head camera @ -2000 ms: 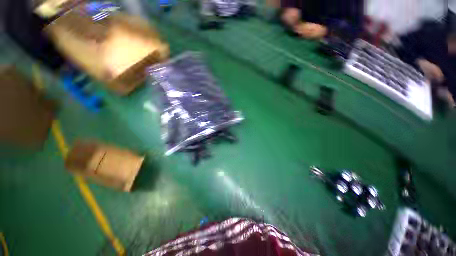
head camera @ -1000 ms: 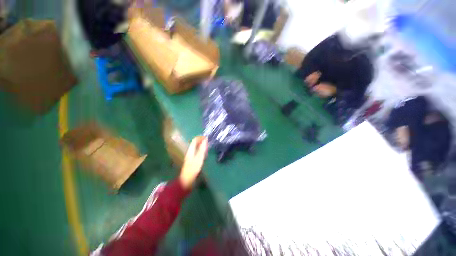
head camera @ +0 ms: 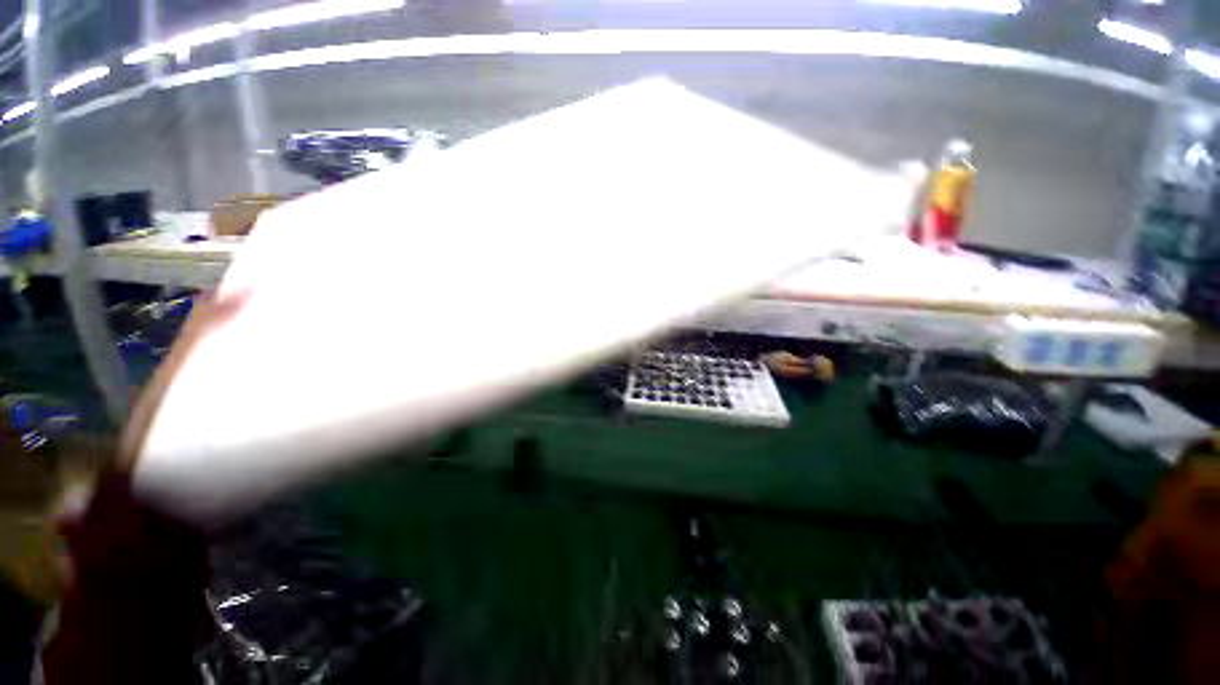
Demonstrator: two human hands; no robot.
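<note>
A large white panel (head camera: pixel 535 254), blurred, is raised in front of me and tilted, covering much of the view. My left hand (head camera: pixel 194 335), blurred and partly hidden, is at its left edge with the dark red sleeve below. My right hand is not in view. Below the panel, a group of white-faced round units (head camera: pixel 723 624) lies on the green bench. A white foam tray (head camera: pixel 839 640) with dark units is cut off by the bottom edge. The shiny clear bag of black parts (head camera: pixel 308 616) lies at the lower left.
Across the bench are another foam tray (head camera: pixel 723 404), a person's hand (head camera: pixel 800 365) and a dark plastic bag (head camera: pixel 970 412). A black piece (head camera: pixel 526 462) stands on the green strip. A shelf (head camera: pixel 803 315) carries a red-and-yellow bottle (head camera: pixel 949 201). An orange thing (head camera: pixel 1171 575) is at the right edge.
The view has swung up and right. The white panel, earlier at the lower right, now stands high across the view. My left hand has moved from beside the bag to the panel's left edge.
</note>
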